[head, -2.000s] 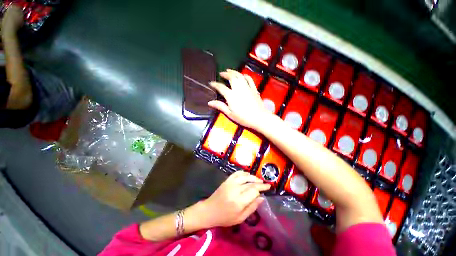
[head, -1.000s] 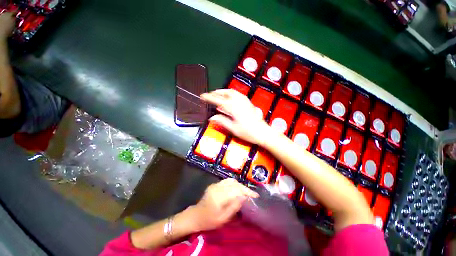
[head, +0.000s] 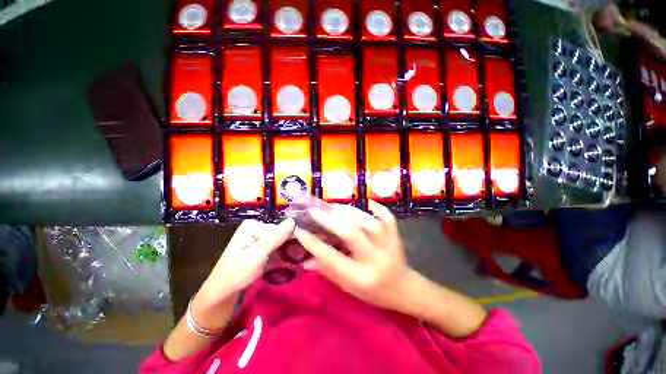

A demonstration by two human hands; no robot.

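Observation:
A clear carrier sheet [head: 291, 252] with dark round discs hangs in front of the pink top. My left hand [head: 245, 263] pinches its upper edge. My right hand [head: 361, 252] is beside it, its fingers closed on the blurred film. A black-and-silver disc [head: 293, 188] sits on the circle of a glossy red housing [head: 291, 157] in the near row, just above my fingertips. The black blister tray [head: 339, 129] holds three rows of red housings; the other visible circles are plain pale.
A dark smartphone [head: 125, 128] lies left of the tray. A full disc sheet [head: 584, 120] lies at its right. Crumpled waste film [head: 95, 266] is in the box at lower left. Part of another person [head: 628, 259] shows at right, with a blurred hand at upper right.
My right hand has left the tray's left end and joined my left hand at the carrier sheet. The view has turned, so the tray lies level and nearer the centre.

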